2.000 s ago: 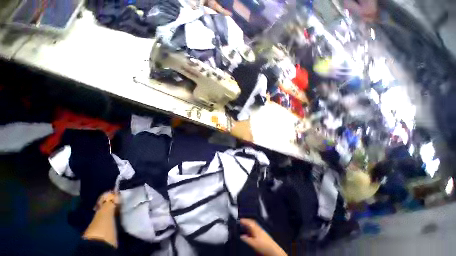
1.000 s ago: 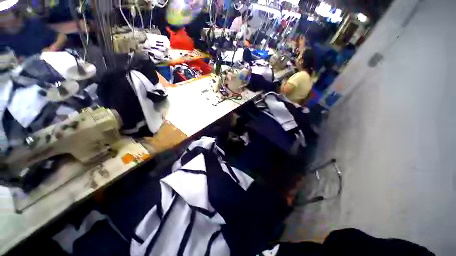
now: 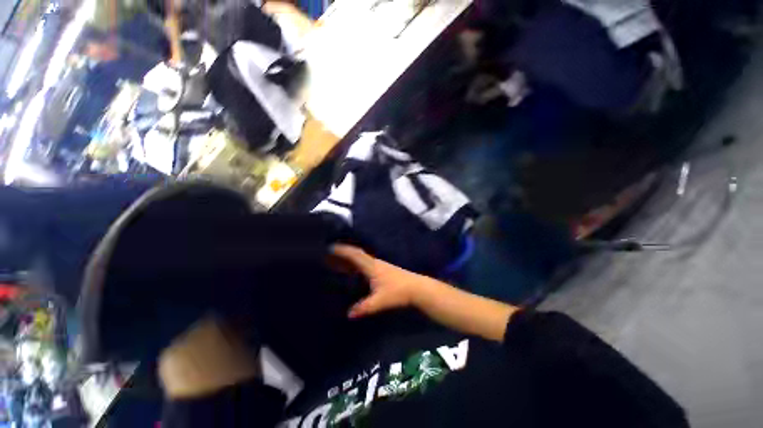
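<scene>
A large dark navy or black cloth [image 3: 192,259], blurred and raised in a rounded fold, fills the left and middle of the view. My left hand [image 3: 205,359] is a blur at its lower edge; its fingers cannot be made out. My right hand [image 3: 376,280] lies against the dark cloth, thumb and forefinger spread apart; the other fingers are hidden, so its grip cannot be told. Beyond it, a navy garment with white panels [image 3: 431,196] lies bunched beside the table edge.
The white machine table [image 3: 360,63] runs up to the right, with a black-and-white bundle [image 3: 259,88] by it. Navy cloth with a light panel [image 3: 577,54] hangs at upper right. A thin metal frame [image 3: 636,246] stands over the grey floor [image 3: 669,309] at right.
Both hands, out of view a second ago, show again. The dark cloth has risen across the left, hiding much of the machine area. The view has tilted, and the striped white panels are mostly covered.
</scene>
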